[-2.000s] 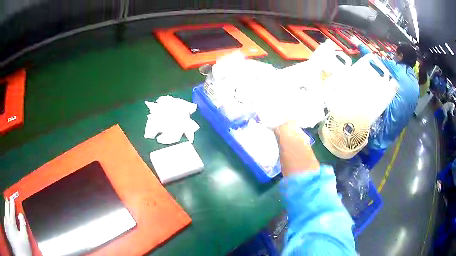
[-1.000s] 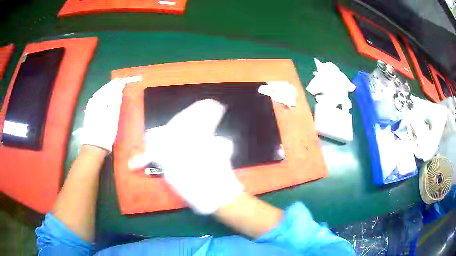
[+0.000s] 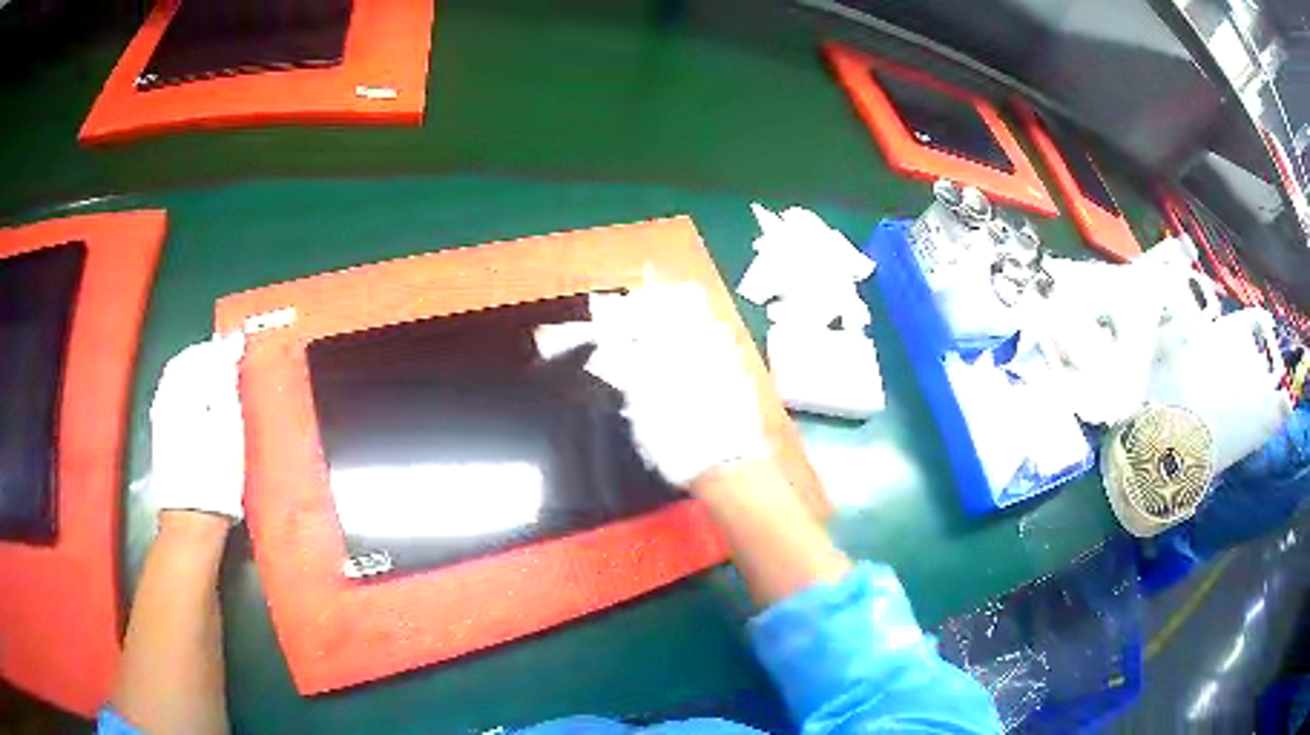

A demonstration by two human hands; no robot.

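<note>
A glossy black screen unit (image 3: pixel 460 431) lies flat on an orange-red foam pad (image 3: pixel 417 632) in front of me. My gloved right hand (image 3: pixel 675 381) is on the upper right part of the screen, with a white wiping cloth (image 3: pixel 568 340) under and beside its fingers; glove and cloth blend where they meet. My gloved left hand (image 3: pixel 201 431) rests at the pad's left edge with nothing visible in it; its fingers look close together, partly blurred.
Right of the pad are a crumpled white wipe (image 3: pixel 807 270), a white block (image 3: pixel 826 371), a blue tray (image 3: pixel 920 359) with bottles, a round cream fan (image 3: pixel 1157 470) and white jugs (image 3: pixel 1221 381). Other pads with screens lie left (image 3: pixel 129 359) and beyond (image 3: pixel 388 58). A blue bin (image 3: pixel 1128 661) is lower right.
My right hand has moved from the screen's lower left area to its upper right part. My left hand remains at the pad's left edge. The view has shifted.
</note>
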